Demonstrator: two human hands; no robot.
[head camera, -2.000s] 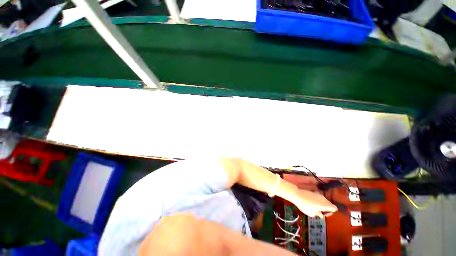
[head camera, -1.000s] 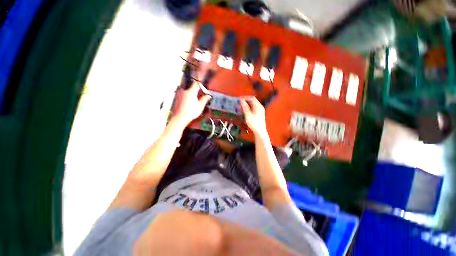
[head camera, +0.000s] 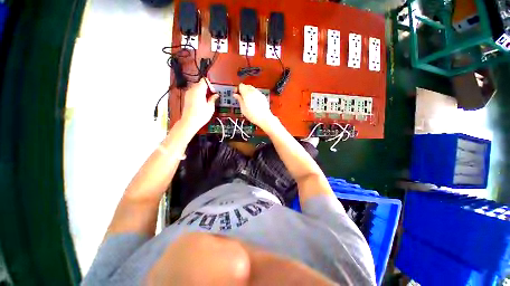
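Note:
Four black power adapters (head camera: 218, 21) stand plugged into white outlets (head camera: 219, 44) at the far left of the orange-red board (head camera: 291, 70). Their thin black cords (head camera: 249, 71) lie bundled below them; one hangs loose over the board's left edge. My left hand (head camera: 199, 105) is at the left end of the grey output strip (head camera: 226, 96), its fingers closed on a black cord end. My right hand (head camera: 253, 104) has its fingertips at the middle of the same strip; whether they grip something is hidden.
Four white outlets (head camera: 333, 47) without adapters and a second strip (head camera: 341, 104) are on the board's right half. White leads (head camera: 237, 128) lie at the near edge. The white bench (head camera: 106, 111) is left. A blue bin (head camera: 386, 234) with black items and stacked blue bins (head camera: 447, 223) are right.
The view has swung from the green belt to the board, which now appears straighter and higher. Both hands remain at the left strip, with the left hand at its left end.

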